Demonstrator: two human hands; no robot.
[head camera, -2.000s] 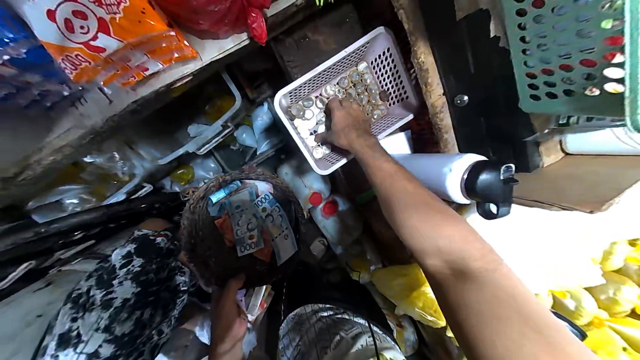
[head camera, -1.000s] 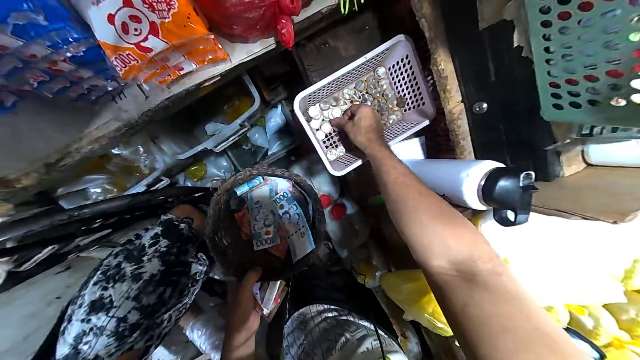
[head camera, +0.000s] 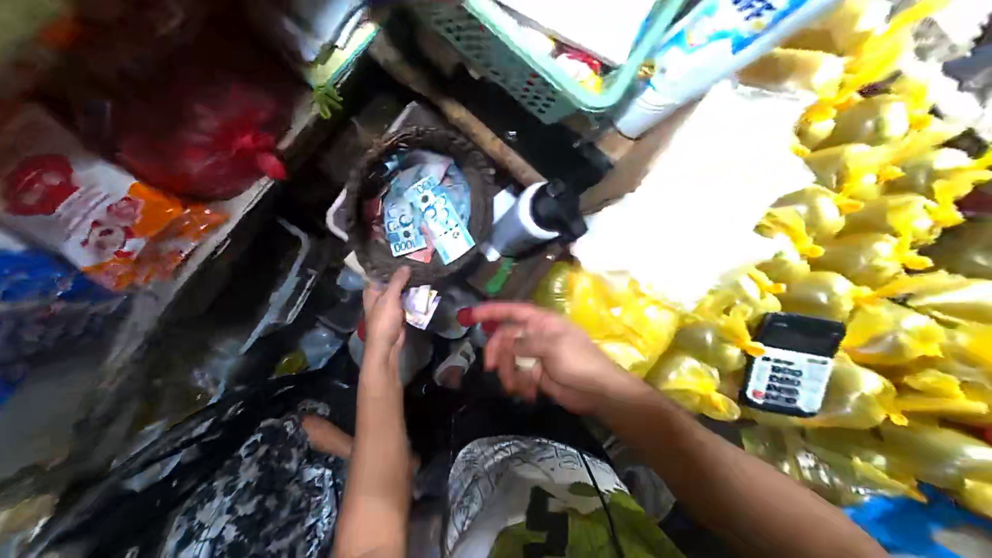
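Note:
My left hand (head camera: 385, 310) grips the near rim of a round woven basket (head camera: 478, 186), with a few folded banknotes (head camera: 421, 305) showing beside its thumb. Loose blue banknotes (head camera: 435, 215) lie inside the basket. Below and right of it is my right hand (head camera: 535, 349), its index finger stretched out and the others curled around something pale, perhaps coins. The basket covers most of the pale plastic coin basket, of which an edge (head camera: 336, 215) shows at the left. A white bottle with a black lid (head camera: 535, 219) lies just right of the woven basket.
Tied yellow plastic bags (head camera: 852, 256) fill the right side, with a calculator (head camera: 794, 364) on them. A green perforated basket (head camera: 542, 85) stands at the top. On the left are a wooden shelf edge (head camera: 248, 194), red bag (head camera: 217, 147) and orange packet (head camera: 155, 225). A person in patterned clothing (head camera: 256, 496) is at lower left.
My right hand has come out of the coin basket and back toward my body. My left hand has moved the woven basket over the coin basket. The view has swung right.

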